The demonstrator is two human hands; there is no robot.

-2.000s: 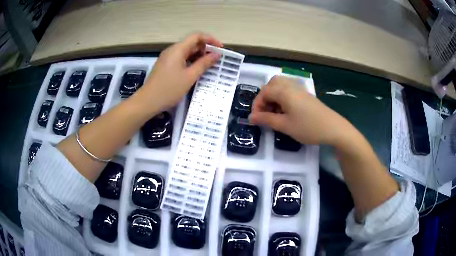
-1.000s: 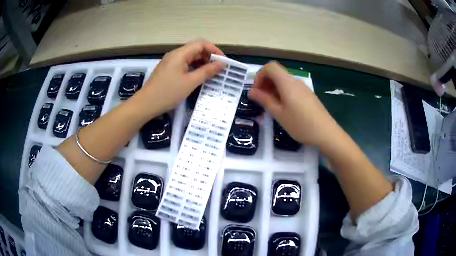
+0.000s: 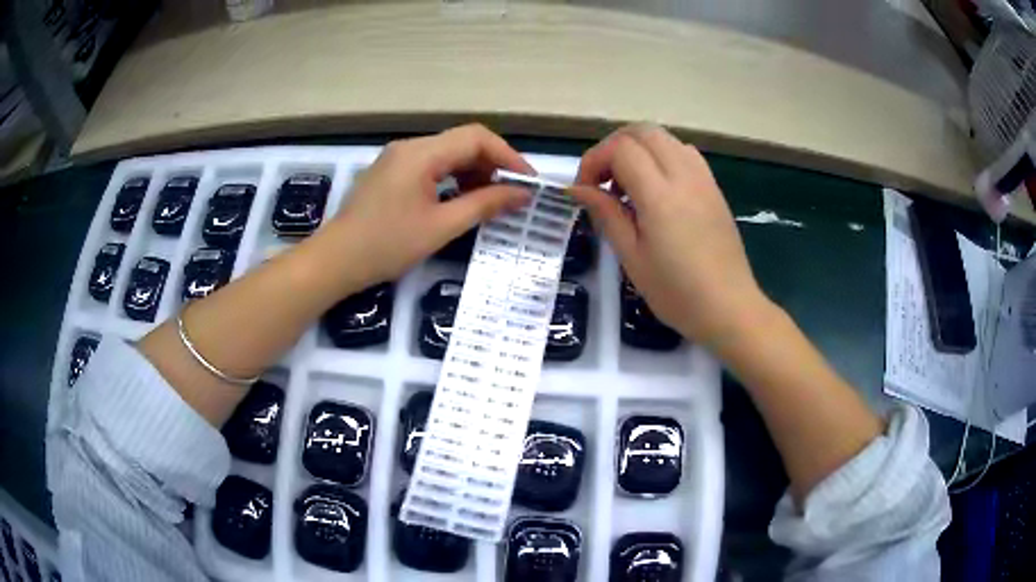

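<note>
A long white label sheet (image 3: 489, 364) with rows of small dark print slants over the foam tray (image 3: 477, 379). My left hand (image 3: 437, 205) pinches its top left corner between thumb and fingers. My right hand (image 3: 665, 222) has its thumb and fingertips together at the sheet's top right corner; the sheet's top edge is bent there. Whether a single label is at the right fingertips cannot be told. Glossy black device units (image 3: 337, 441) sit in the tray's pockets; the sheet and my hands partly cover several.
A pale wooden shelf (image 3: 511, 80) runs behind the tray. At the right are a smartphone (image 3: 945, 279) on printed paper sheets (image 3: 909, 352), a white cable and a fan (image 3: 1005, 102). The bench top (image 3: 795, 262) is dark green.
My right hand has moved from over the units at the right to the sheet's top right corner. The sheet and my left hand have shifted slightly right and down.
</note>
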